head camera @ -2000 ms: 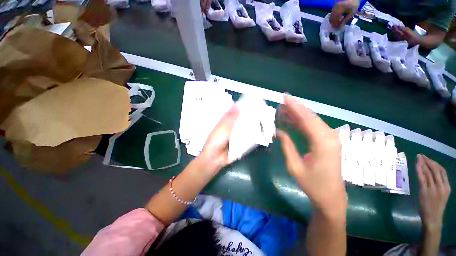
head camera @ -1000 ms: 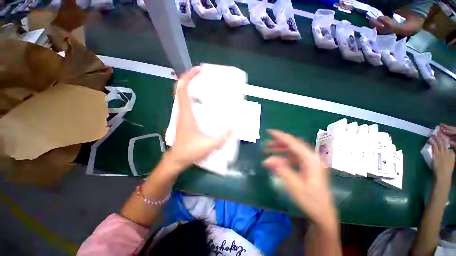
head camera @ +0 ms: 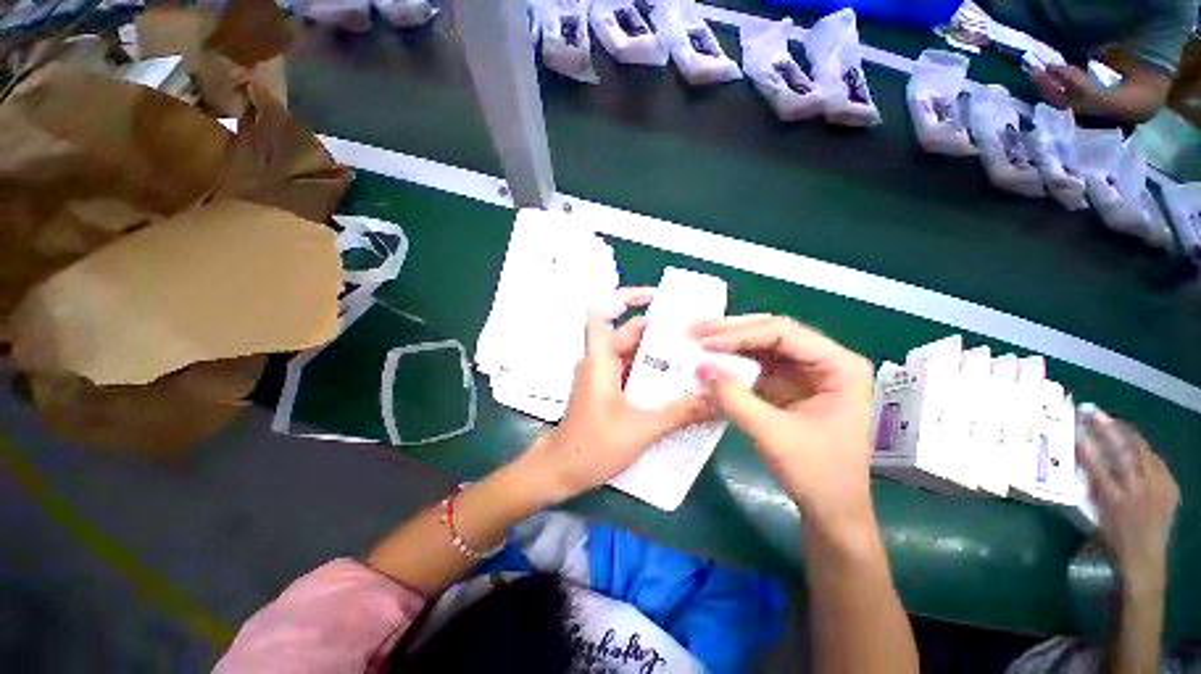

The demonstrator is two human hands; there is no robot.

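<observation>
A long white card (head camera: 674,395) with rounded corners and small black print is held over the bench in front of me. My left hand (head camera: 609,415) grips it from the left side. My right hand (head camera: 797,408) has its thumb and fingertips on the card's right side and seems to hold a smaller white piece (head camera: 722,373) against it. A flat stack of white cards (head camera: 547,316) lies on the green bench left of my hands, below the grey post.
Crumpled kraft paper (head camera: 185,290) and white strapping (head camera: 428,392) lie left. White retail boxes (head camera: 975,421) overlap at right, another person's hand (head camera: 1126,487) at their end. Bagged products (head camera: 797,77) line the far belt. A far worker's hand (head camera: 1073,86) shows at top right.
My left hand has moved off the stack and holds the long card lower. My right hand has closed onto it. The other person's hand has moved to the box row.
</observation>
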